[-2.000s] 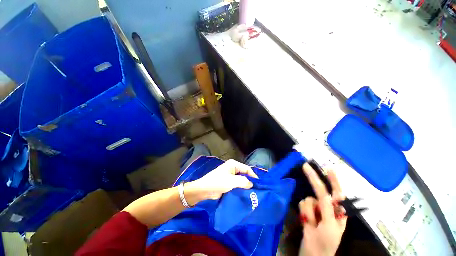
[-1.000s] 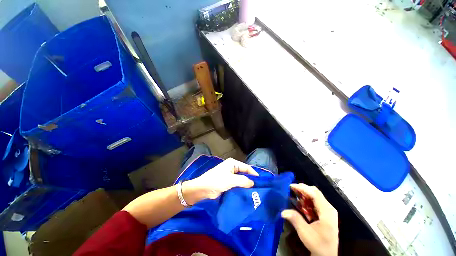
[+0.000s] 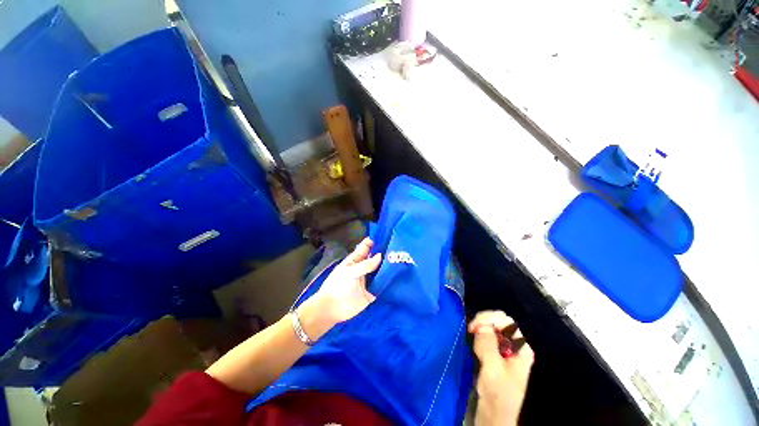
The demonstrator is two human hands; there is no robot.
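Note:
My left hand [image 3: 345,287] holds a blue fabric pouch [image 3: 420,229] by its left side, over the lap. The pouch points away from me, its rounded end up, with a small white logo [image 3: 401,257] on its face. A blue apron [image 3: 374,362] lies beneath it over the lap. My right hand [image 3: 502,354] is right of the apron, apart from the pouch, closed around thread snips [image 3: 508,339]. Only a red and dark part of the snips shows; their blades are not clear.
Two blue pouches [image 3: 616,256] lie on the white bench [image 3: 466,141] at right. Blue bins [image 3: 125,141] and cardboard [image 3: 116,374] are at left. A wooden stand [image 3: 343,146] stands near the wall. A pink bottle [image 3: 411,21] and a dark box [image 3: 366,32] are at the bench's far end.
The held pouch has swung up and away from me and now lies lengthwise, its rounded end showing. My right hand has moved slightly down and left, still with the snips.

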